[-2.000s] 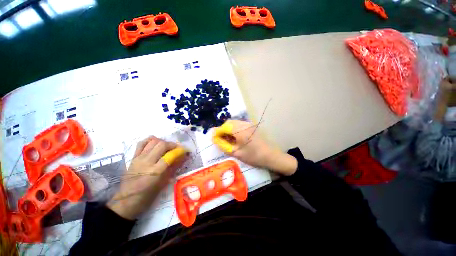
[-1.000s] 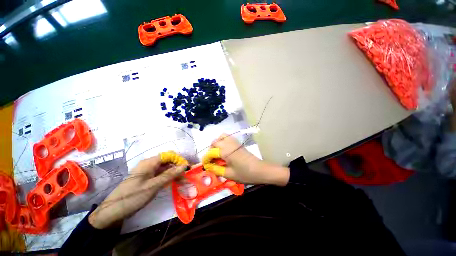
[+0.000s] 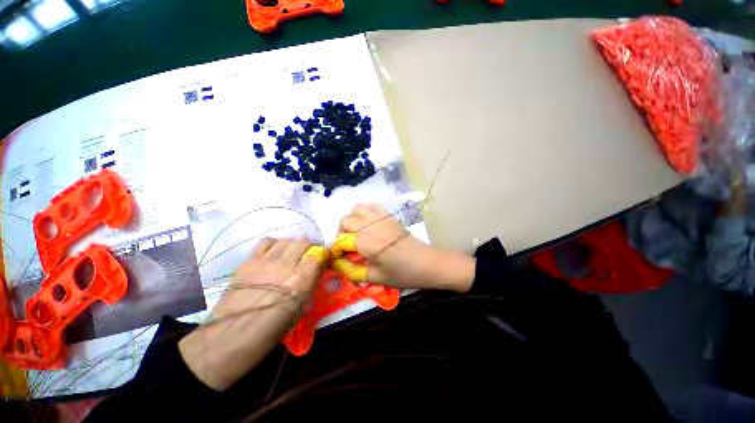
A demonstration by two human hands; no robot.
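Note:
An orange-red controller shell [image 3: 303,330] lies at the front edge of the printed sheet, its upper part covered by my hands. My left hand [image 3: 269,289] and my right hand [image 3: 382,252], with yellow finger cots, meet at the shell's top edge. My right thumb and finger are pinched near the edge; my left fingertips press beside them. Whatever is between the fingertips is hidden. A heap of small black parts [image 3: 331,150] lies on the sheet beyond my hands.
Several loose shells [image 3: 83,211] lie at left on the printed sheet [image 3: 165,136]. A dark green conveyor belt [image 3: 165,49] carries shells beyond. Cardboard [image 3: 513,124] and a bag of orange parts [image 3: 662,83] are at right. A person's grey sleeve [image 3: 687,240] is at far right.
My hands have come together over the shell's top edge; earlier they were apart above it. The view has shifted, and the shells on the belt stand farther up in the picture.

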